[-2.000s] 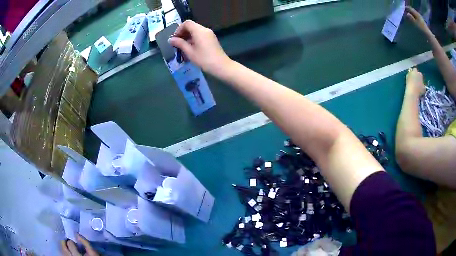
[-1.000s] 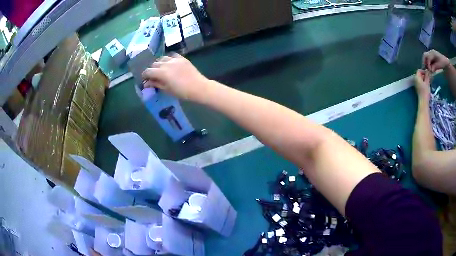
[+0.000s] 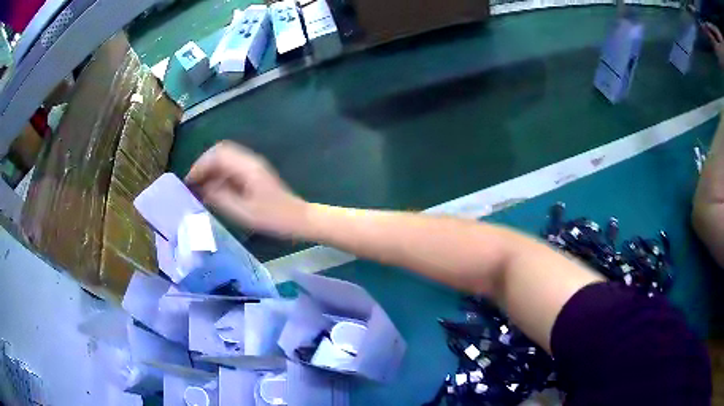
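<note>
My right hand [image 3: 242, 189], blurred, reaches across from the right. Its fingertips pinch the top edge of the raised flap of an open pale blue retail box [image 3: 218, 262]. This box leans over the back of the grouped open boxes [image 3: 373, 349], with a white piece at its mouth. Rounded white tops show inside several of the grouped boxes. A heap of black charging cables [image 3: 508, 349] with silver plug ends lies on the green bench, partly behind my forearm. My left hand is not in view.
The dark green conveyor belt [image 3: 397, 143] runs beyond a pale edge strip [image 3: 556, 174], with upright boxes [image 3: 621, 59] at far right. A large brown carton [image 3: 103, 174] stands at left. Boxes [image 3: 244, 40] lie across the belt. Another person's arm [image 3: 712, 190] is at the right edge.
My right hand has brought the retail box from over the belt down and left to the grouped boxes. My left hand, visible at the lower left earlier, is out of view. The view has shifted.
</note>
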